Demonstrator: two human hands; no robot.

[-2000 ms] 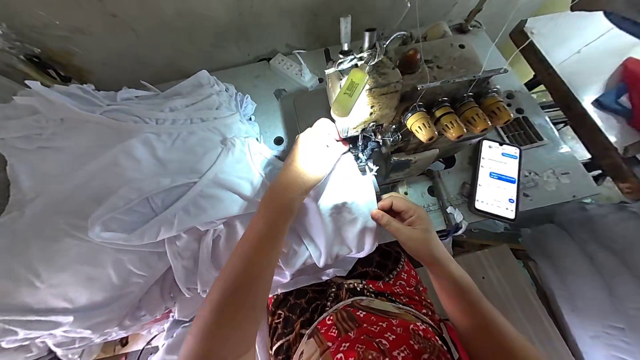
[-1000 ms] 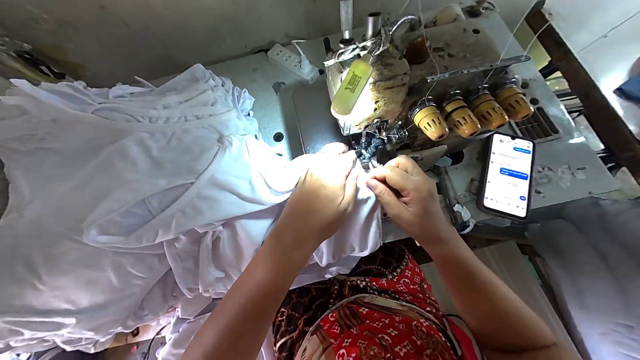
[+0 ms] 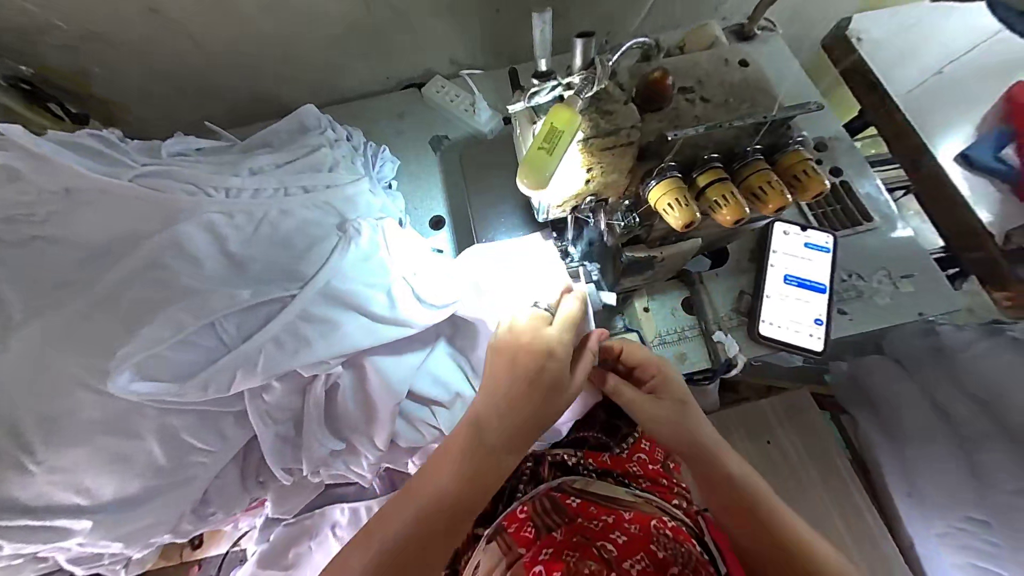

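A white fabric garment point(image 3: 512, 276) runs up to the presser foot area of an overlock sewing machine point(image 3: 588, 152), brightly lit by its lamp. My left hand point(image 3: 532, 356) lies on the fabric just below the presser foot, its fingers gripping the edge. Close beside it, my right hand point(image 3: 644, 384) pinches the same edge between thumb and fingers, lower and to the right. The two hands nearly touch. A big heap of white garments point(image 3: 200, 264) spreads across the left side, joined visually to the piece at the machine.
Yellow tension knobs point(image 3: 720, 192) line the machine's right side. A lit smartphone point(image 3: 794, 288) lies on the machine table point(image 3: 880, 272). Behind the heap sits a white power strip point(image 3: 460, 104). Grey fabric point(image 3: 936, 432) lies at the lower right, and a wooden-edged table point(image 3: 920, 152) stands beyond.
Since one second ago, both hands have moved down, away from the presser foot, along the fabric edge. Two seconds ago my left hand was up by the foot and the right one was farther apart.
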